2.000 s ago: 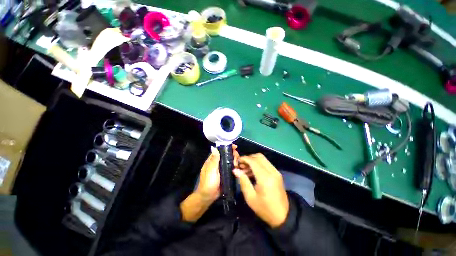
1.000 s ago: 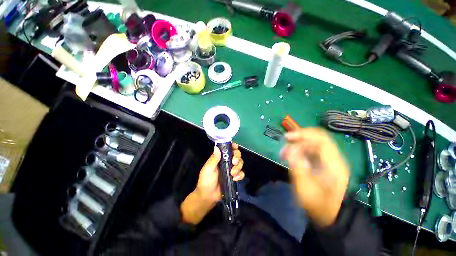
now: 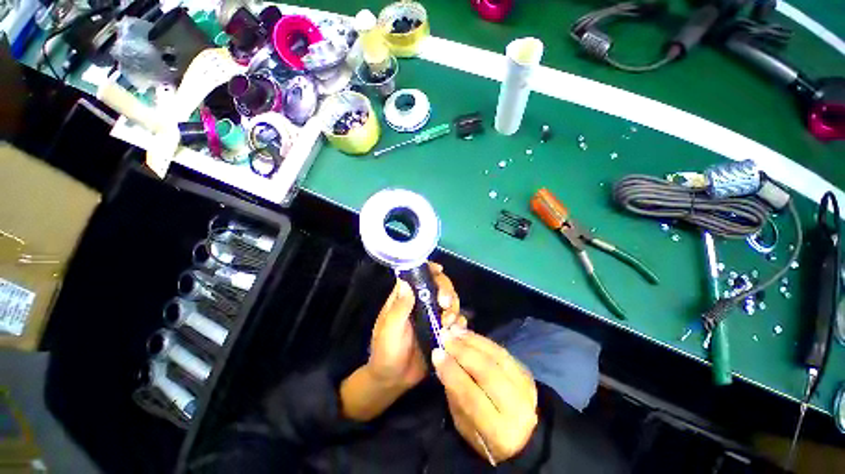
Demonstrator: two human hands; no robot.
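The hair dryer has a silver-white ring head (image 3: 400,228) and a slim black handle (image 3: 425,304), held over the lap. My left hand (image 3: 394,335) is closed around the handle from the left, thumb along its side. My right hand (image 3: 486,389) pinches a thin metal tool (image 3: 485,448) against the handle's lower part. Its rear end sticks out below my palm; its tip and the handle's lower end are hidden by my fingers. Black clips (image 3: 511,223) and orange-and-green pliers (image 3: 579,243) lie on the bench.
A black crate (image 3: 271,319) with unfinished dryers stands at left. On the bench are a yellow screw cup (image 3: 352,128), green screwdriver (image 3: 422,137), white tube (image 3: 515,88), coiled cord (image 3: 681,205), loose screws (image 3: 738,287) and a thick black screwdriver (image 3: 822,287).
A thin pointed tool that lay left of the cord is gone from there. My right hand left the handle, passed over the pliers and is back at the handle. The ring head tilts further left.
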